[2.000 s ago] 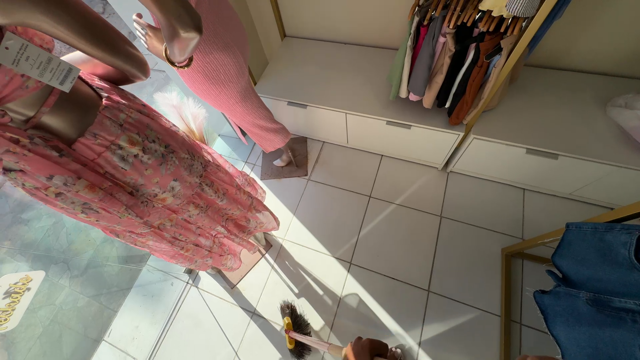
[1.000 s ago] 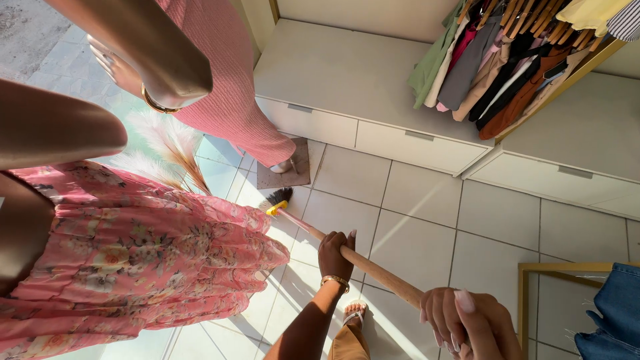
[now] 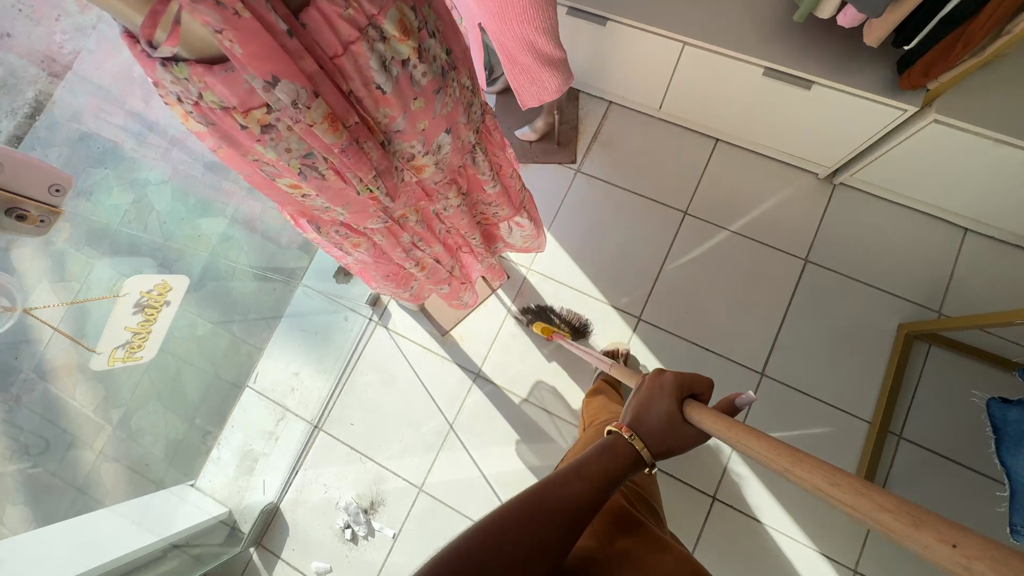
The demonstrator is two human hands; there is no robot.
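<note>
My left hand [image 3: 668, 412], with a gold bracelet at the wrist, grips the wooden handle of a broom [image 3: 800, 464]. The handle slants from the lower right up to the yellow head and dark bristles [image 3: 564, 320], which rest on the white tiles beside my foot. My right hand is out of view; the handle's upper end runs past the lower right edge. A small heap of crumpled white scraps and dark dust [image 3: 356, 520] lies on the floor at the lower left.
A mannequin in a pink floral dress [image 3: 360, 152] stands left of the bristles on a base plate [image 3: 460, 308]. Behind it is another base plate [image 3: 564, 128]. White drawers [image 3: 776, 104] line the back. A glass pane [image 3: 184, 240] is at left, a gold rack frame [image 3: 888, 400] at right.
The broom head has moved away from the far mannequin's base to beside the floral dress's hem. My right hand, on the handle a second ago, has left the view.
</note>
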